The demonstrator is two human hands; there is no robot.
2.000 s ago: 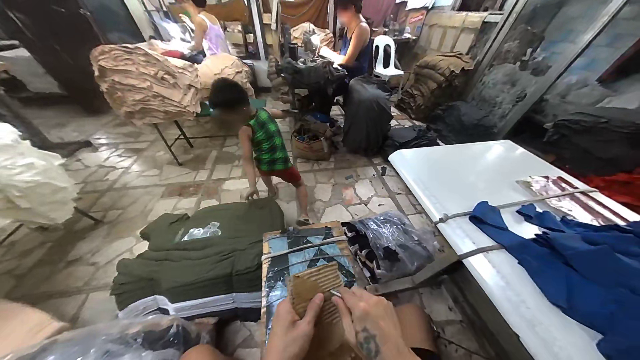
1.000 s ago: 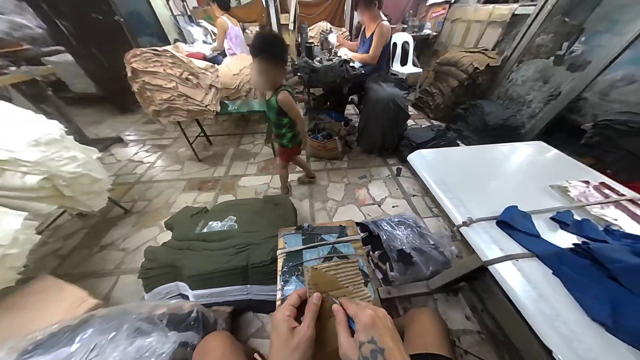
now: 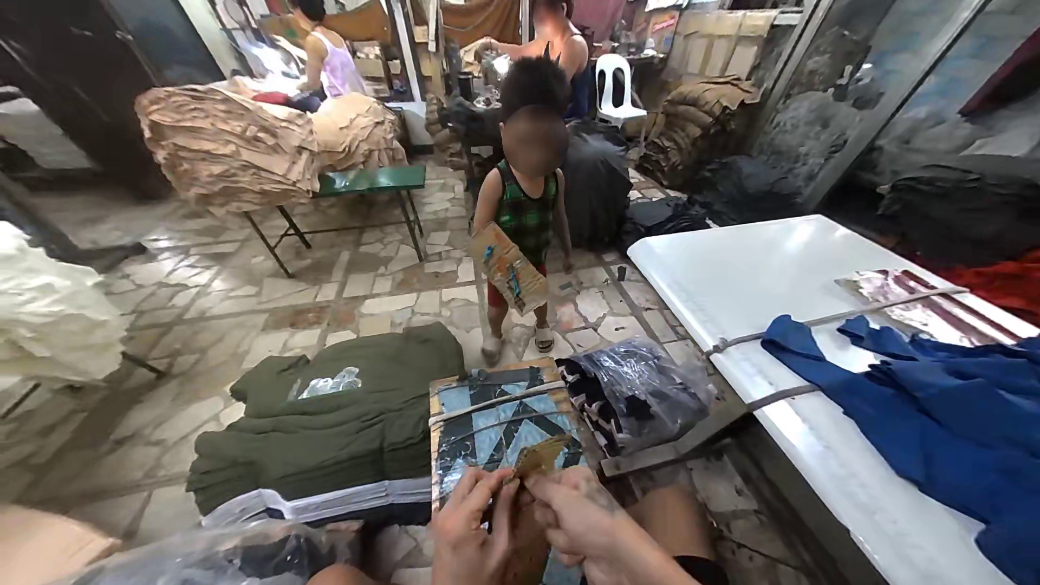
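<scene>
My left hand [image 3: 475,520] and my right hand [image 3: 577,516] both pinch a piece of corrugated cardboard [image 3: 543,457] between them, low in the middle of the view. Under it lies a board [image 3: 487,406] with a blue and dark taped pattern and cords tied across. A folded stack of olive green cloth [image 3: 325,422] rests left of the board. Close on its right is a clear plastic bag of dark patterned cloth [image 3: 638,398]. Whatever else is between my fingers is hidden.
Facing me stands a person [image 3: 528,195], holding cardboard [image 3: 510,270] with blue bits on it. On the right, a white table [image 3: 731,284] carries blue cloth [image 3: 918,406]. Brown bundles [image 3: 236,146] lie by a green bench [image 3: 370,180]; people sit behind, near a white chair [image 3: 616,89].
The person in the green checked top has turned to face me, nearer the board, and now shows a cardboard piece. The cardboard in my hands has tilted and looks bent.
</scene>
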